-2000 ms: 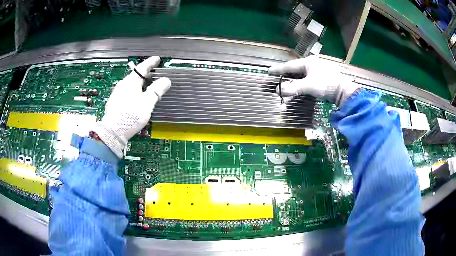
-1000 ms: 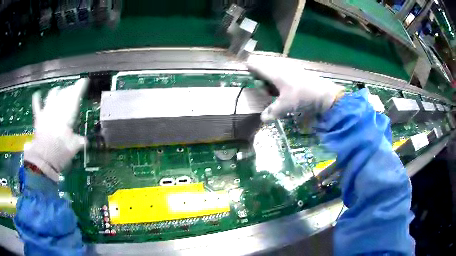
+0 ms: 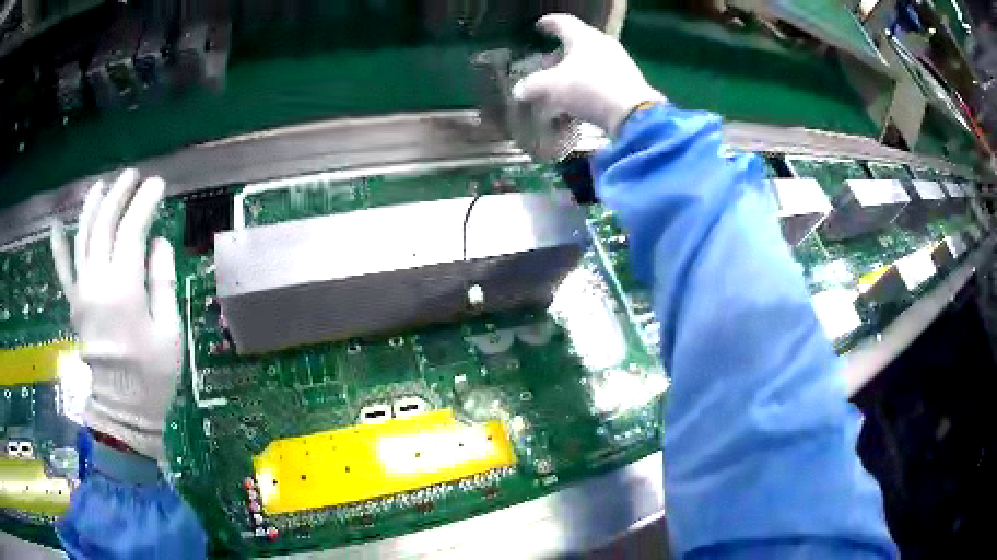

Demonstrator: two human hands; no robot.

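Observation:
A large heat sink [image 3: 405, 268] lies lengthwise on the rear part of the green circuit board [image 3: 328, 377], with a thin black lead across its right part and a small white end at its front face. The front yellow insulating sheet [image 3: 383, 465] is bare. My gloved left hand [image 3: 122, 317] is open and empty over the left of the board, fingers spread. My gloved right hand [image 3: 585, 88] is beyond the rear rail at the blurred small heat sinks [image 3: 497, 93], its thumb and forefinger apart; whether it grips one is unclear.
Metal rails run behind [image 3: 328, 142] and in front [image 3: 579, 509] of the boards. More boards with heat sinks [image 3: 871, 208] stand in a row to the right. Another board with yellow sheets [image 3: 38, 363] is at the left. A green-matted shelf [image 3: 361, 66] lies behind the line.
My hands have let go of the large heat sink, which now lies on the board. My right hand has moved back to the small heat sinks; my left moved left.

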